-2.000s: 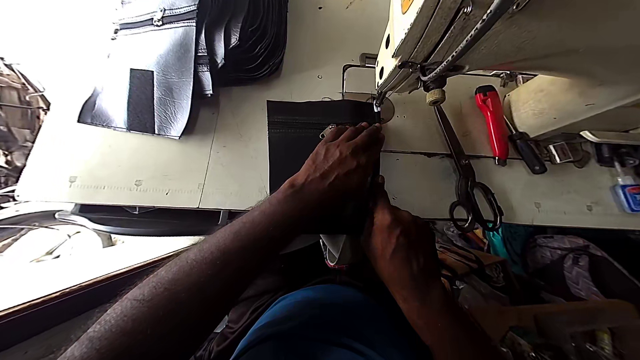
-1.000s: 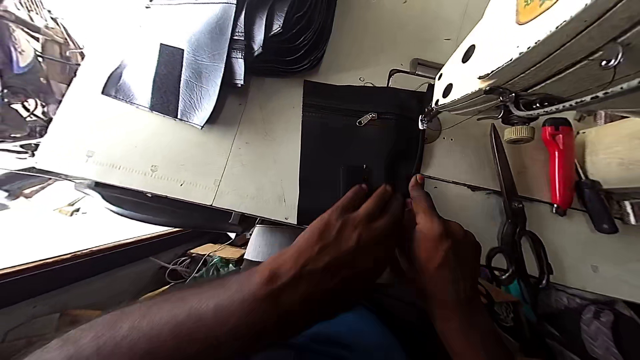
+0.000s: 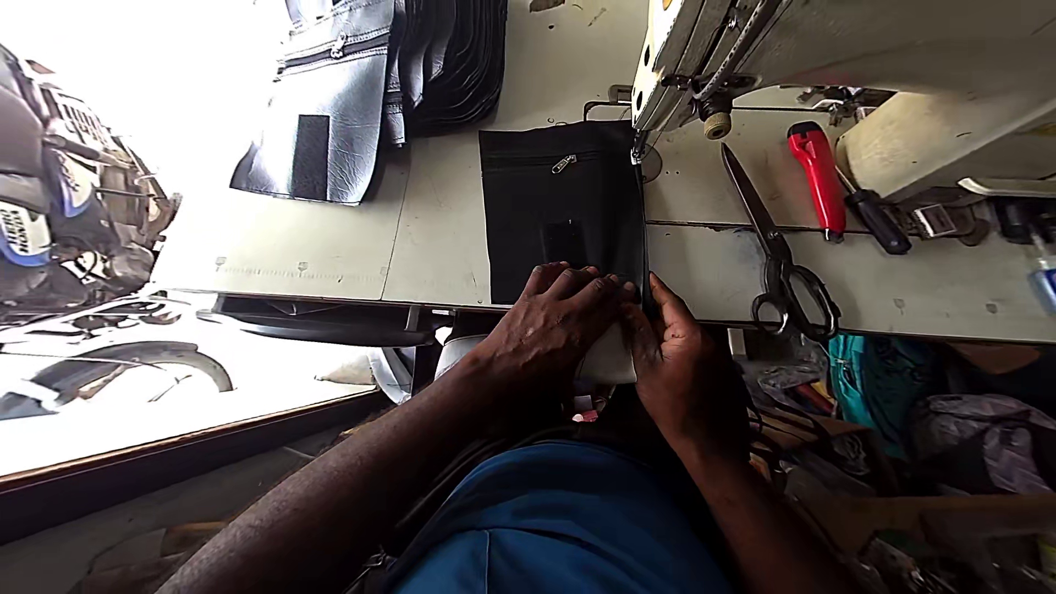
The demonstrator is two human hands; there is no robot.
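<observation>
A black panel with a zipper lies flat on the sewing machine table, its upper right corner by the needle and presser foot. My left hand rests on the panel's lower part, fingers bent over it. At the panel's lower right edge, my right hand pinches the material between thumb and fingers. The two hands nearly touch. The zipper pull shows near the panel's top, and a dark rectangular patch is just above my left fingers. The sewing machine head stands over the right side.
A stack of black zippered panels lies at the back left, a shiny one beside it. Right of the panel are large scissors, a red-handled tool and a black-handled screwdriver. Bags lie below the table's right edge.
Two seconds ago my left hand lay higher on the panel, near the zipper; one second ago it was at the lower part, as now. My right hand stays at the right edge. The view has shifted.
</observation>
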